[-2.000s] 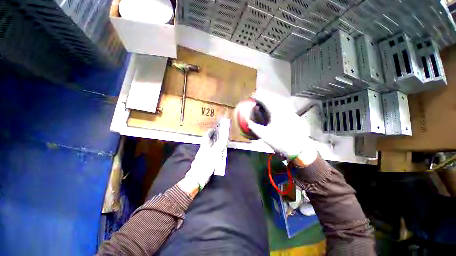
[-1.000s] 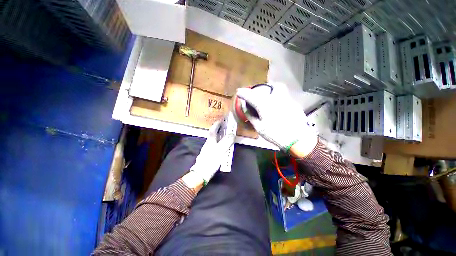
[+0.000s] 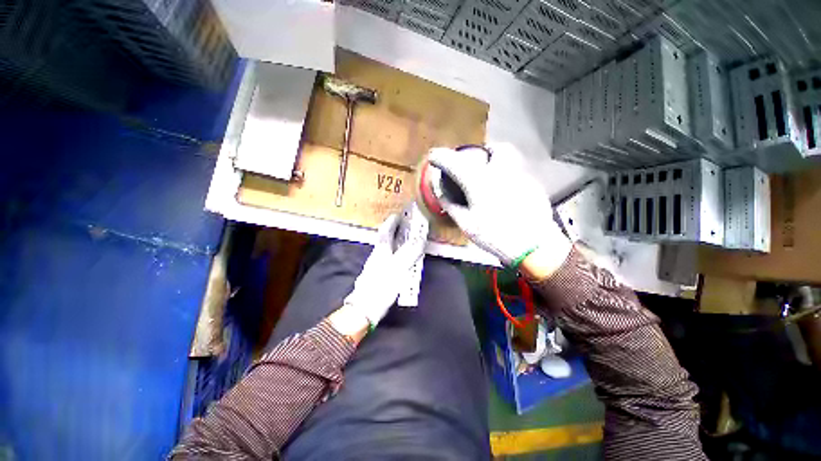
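My left hand (image 3: 383,275), in a white glove, grips a sheet-metal housing (image 3: 411,284) that shows edge-on as a narrow pale strip above my lap. My right hand (image 3: 506,203), gloved in white with a green cuff edge, holds a disc sander (image 3: 430,190) with a red rim. The sander is at the upper end of the housing; whether its pad touches the metal cannot be told. My right hand hides most of the sander body. A red air hose (image 3: 511,311) hangs below my right wrist.
A cardboard pad (image 3: 405,122) marked V28 bears a T-shaped tool (image 3: 345,135). A flat grey plate (image 3: 273,122) lies at left, with a white carton (image 3: 279,31) behind. Slotted housings (image 3: 666,203) stand at right and along the back. A blue bin (image 3: 549,387) is on the floor.
From two seconds ago, my right hand has brought the sander against or close to the housing's upper end. Over the last second the hands hardly move; the view shifts slightly.
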